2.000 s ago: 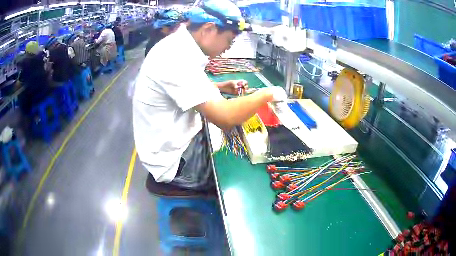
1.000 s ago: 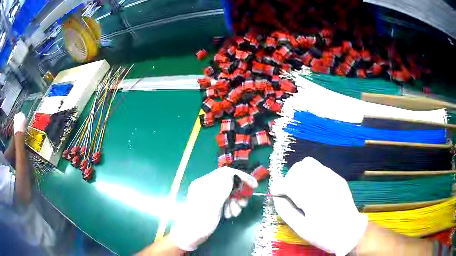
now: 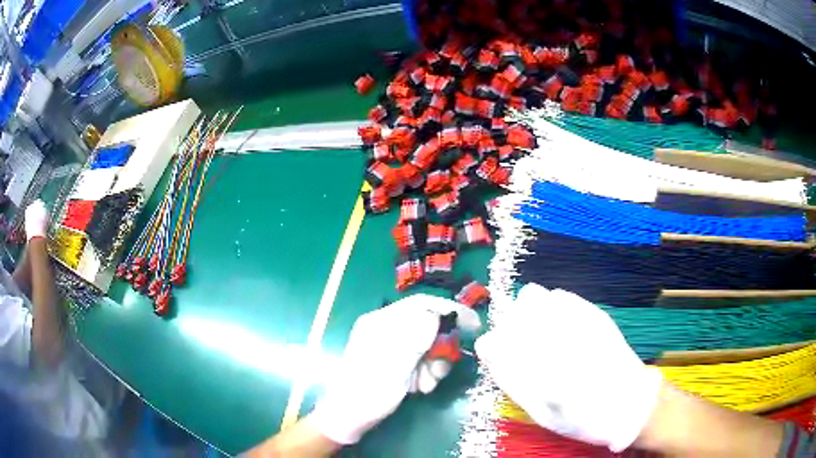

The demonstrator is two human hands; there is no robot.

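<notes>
My left hand (image 3: 380, 367), in a white glove, is closed around a red-and-black connector (image 3: 446, 343) at the lower centre. My right hand (image 3: 568, 367), also in a white glove, has its fingertips pinched together just right of that connector. A thin pale line shows between connector and fingertips; whether the right fingers grip a wire is hidden. Loose connectors (image 3: 438, 179) are heaped beyond my hands. Sorted wires lie at the right: white (image 3: 608, 165), blue (image 3: 590, 215), black (image 3: 590, 264), green (image 3: 698, 326), yellow (image 3: 752, 376) and red (image 3: 555, 443), with pale tips towards the left.
Tan divider strips (image 3: 734, 240) separate the wires. The green table (image 3: 259, 233) carries a yellow line (image 3: 338, 268). Finished leads with red heads (image 3: 179, 206) and a pale wire tray (image 3: 165, 125) lie at the left. Another person's arm (image 3: 40, 304) is at the left edge. A yellow fan-like ring (image 3: 148, 67) stands upper left.
The view has turned from the neighbouring worker to my own hands. Since one second ago, my right fingertips have moved slightly left, and the dark wire beneath that hand no longer shows.
</notes>
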